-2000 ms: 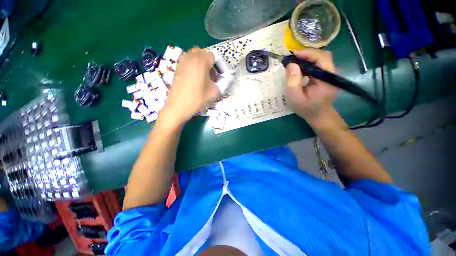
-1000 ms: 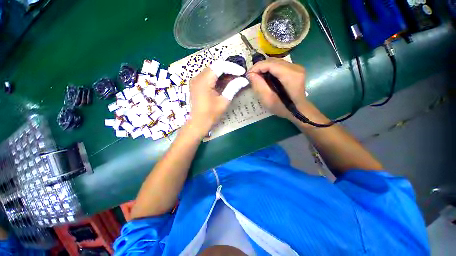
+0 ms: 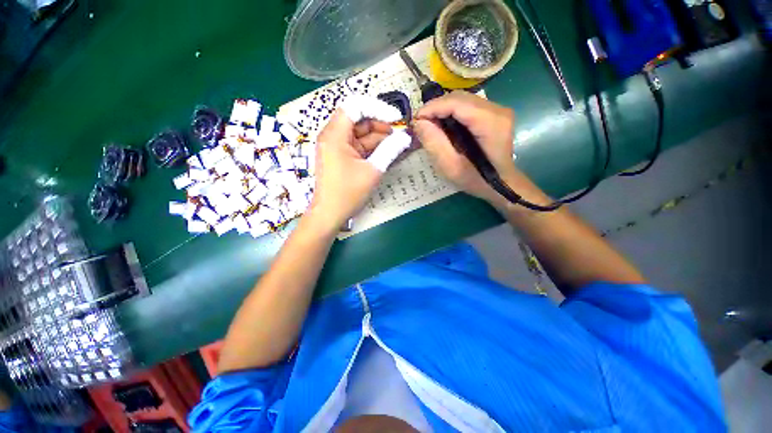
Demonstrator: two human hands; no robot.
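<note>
My left hand (image 3: 349,161), with white finger cots on thumb and forefinger, pinches a small part whose orange-brown end (image 3: 399,125) shows between the fingertips; the rest of it is hidden. My right hand (image 3: 474,139) holds the black soldering iron (image 3: 464,142), its metal end pointing up and away past the fingers. The right fingertips are close against the left ones at the orange end. A black device housing (image 3: 395,103) lies just beyond the left fingertips, partly covered. Loose white battery-like parts (image 3: 254,182) lie in a heap left of my left hand.
Dark units (image 3: 168,148) lie left of the heap. The instruction sheet (image 3: 423,182) is under my hands. Beyond are a clear hood (image 3: 355,38) and yellow-sided pot (image 3: 474,42); tweezers (image 3: 546,55) and a blue box (image 3: 635,34) are right. Blister trays (image 3: 55,296) are left, red bins (image 3: 135,397) below.
My left hand has moved from the heap to the housing. My right hand has turned the iron and brought its fingertips to the left ones. Lately the orange end has come into view.
</note>
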